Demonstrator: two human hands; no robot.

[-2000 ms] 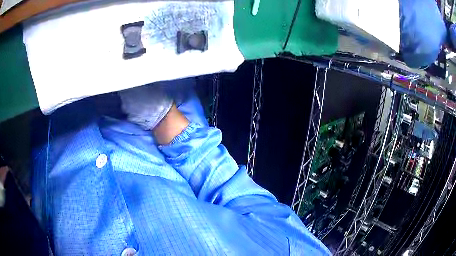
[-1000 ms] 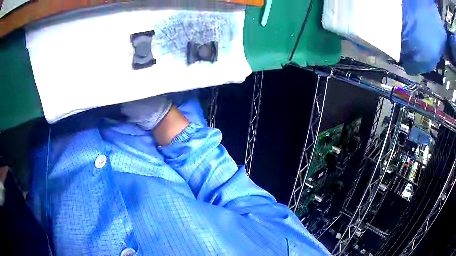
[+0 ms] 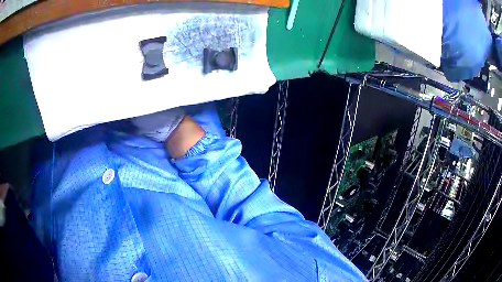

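Two dark-grey ferrite core halves lie on a white folded wipe at the bench edge. The left core stands lengthwise and the right core lies crosswise, beside grey smudges. My right hand, in a whitish glove, is below the wipe's near edge, against my blue smock. Its fingers are hidden in shadow, so its grip cannot be told. My left hand is not in view.
A green mat bears a pale-green thin tool and a slender dark tool. An orange-brown plate edge runs behind the wipe. White tray at upper right. Wire racks with green circuit boards stand right. Another person's blue sleeve shows.
The wipe, cores and bench appear slightly lower in the picture than two seconds ago, as the view shifted. The cores keep their places on the wipe. My right wrist has moved very slightly left.
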